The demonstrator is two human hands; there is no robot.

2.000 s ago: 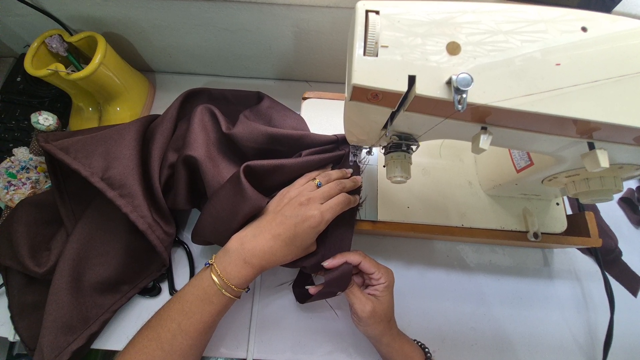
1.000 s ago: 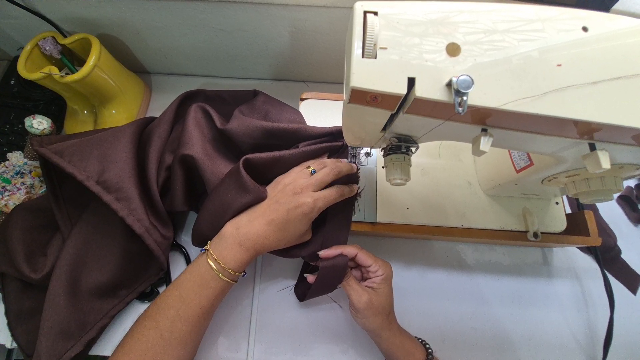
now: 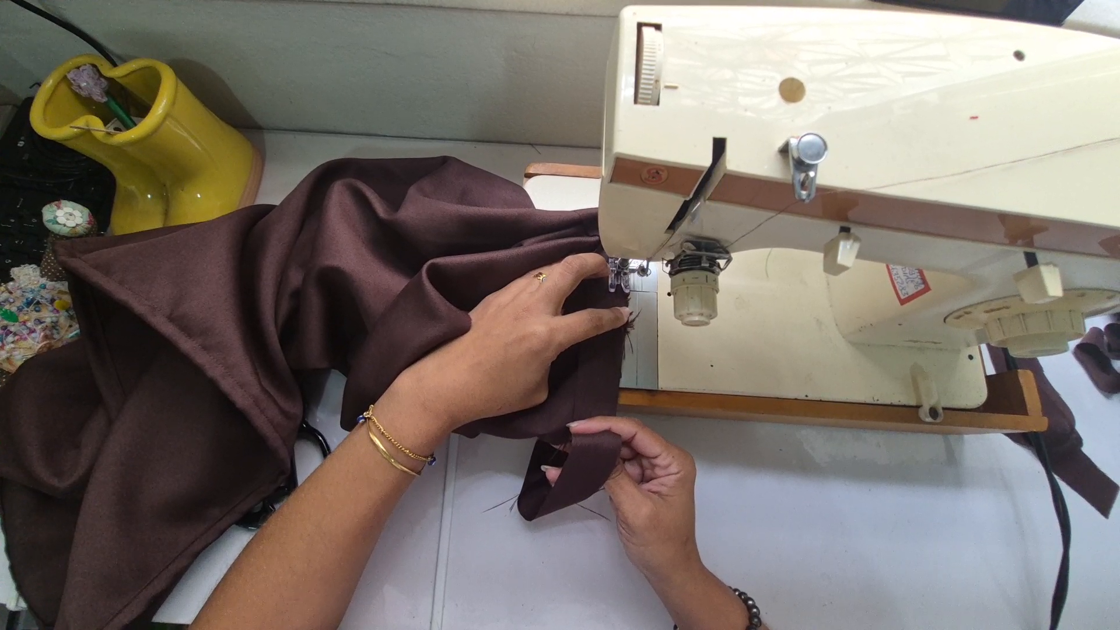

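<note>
A cream sewing machine (image 3: 744, 79) stands at the right, its presser foot (image 3: 623, 275) over the edge of a dark brown fabric (image 3: 350, 254). My left hand (image 3: 499, 350) lies flat on this fabric just left of and below the foot, fingers spread, two fingertips near the frayed edge. Below it, my right hand (image 3: 652, 477) pinches a folded brown fabric strip (image 3: 586, 468), which loops down beyond the machine's front edge. The fabric's gathered part runs to the foot, and its bulk spreads over the table to the left. The needle tip cannot be made out.
A yellow boot-shaped ceramic pot (image 3: 201, 166) stands at the back left, near a pincushion with many coloured pins (image 3: 35, 311). Black scissor handles (image 3: 306, 446) show partly under the fabric. A black cable (image 3: 1054, 516) and brown fabric strips (image 3: 1063, 446) lie at the right.
My left hand's fingers have spread and shifted slightly on the fabric near the foot. The right hand keeps its pinch on the strip.
</note>
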